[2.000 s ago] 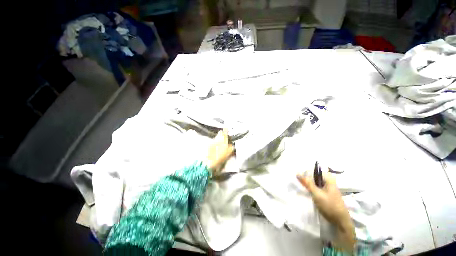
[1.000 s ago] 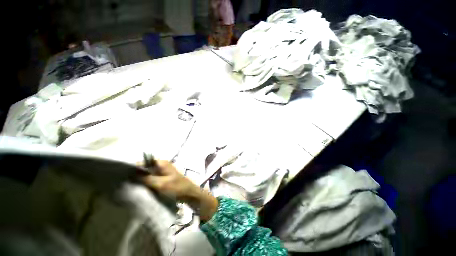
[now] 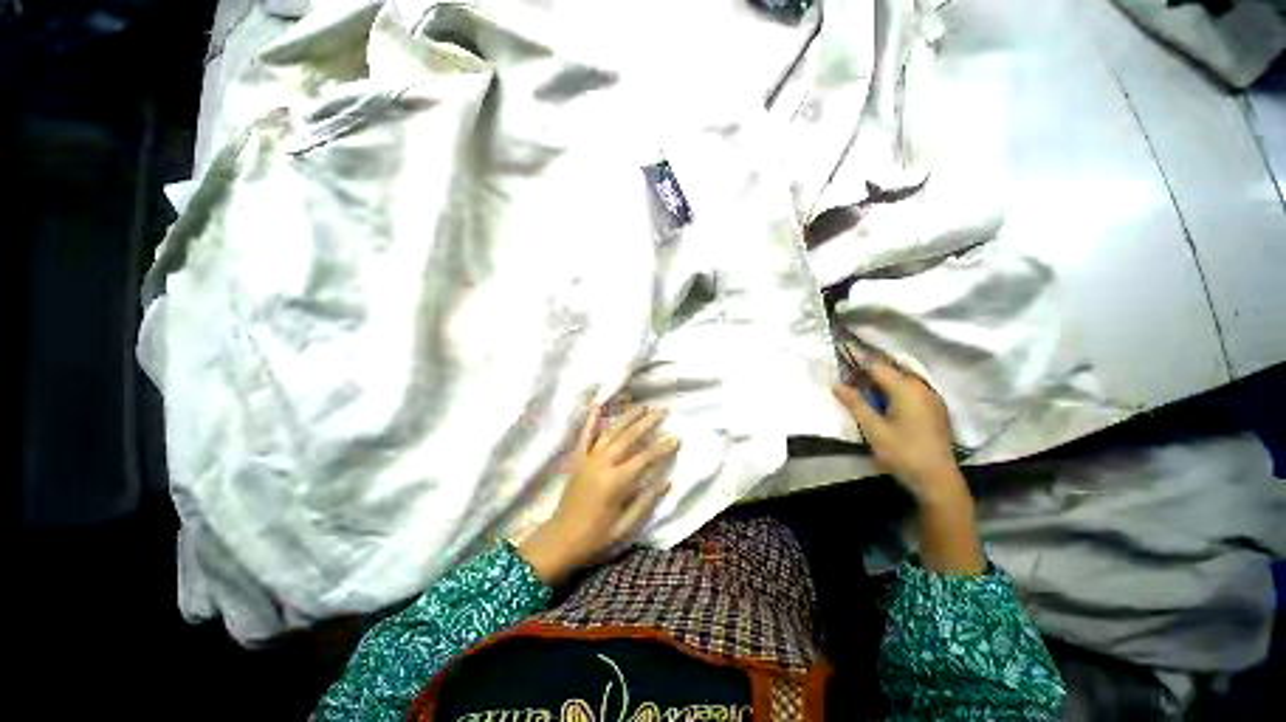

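A large off-white garment [image 3: 381, 325] lies spread and wrinkled over the table in front of me. A small dark brand label [image 3: 669, 195] shows on it near the upper middle. My left hand [image 3: 618, 473] lies on the cloth near the table's front edge, fingers apart. My right hand [image 3: 903, 416] is shut on the thread snips [image 3: 870, 391], whose dark blades and blue part show between my fingers. The blades point up and left beside a cloth edge. No thread can be made out.
More pale cloth [image 3: 945, 289] is bunched right of the garment. The white table [image 3: 1086, 155] shows at the right, with dark lines across it. A garment pile [image 3: 1142, 543] lies lower down at the right. Another piece of cloth [image 3: 1213, 43] is at the top right corner.
The view has turned back left and down. The cloth that was lifted at the left now lies spread on the table. My left hand has come into view on it.
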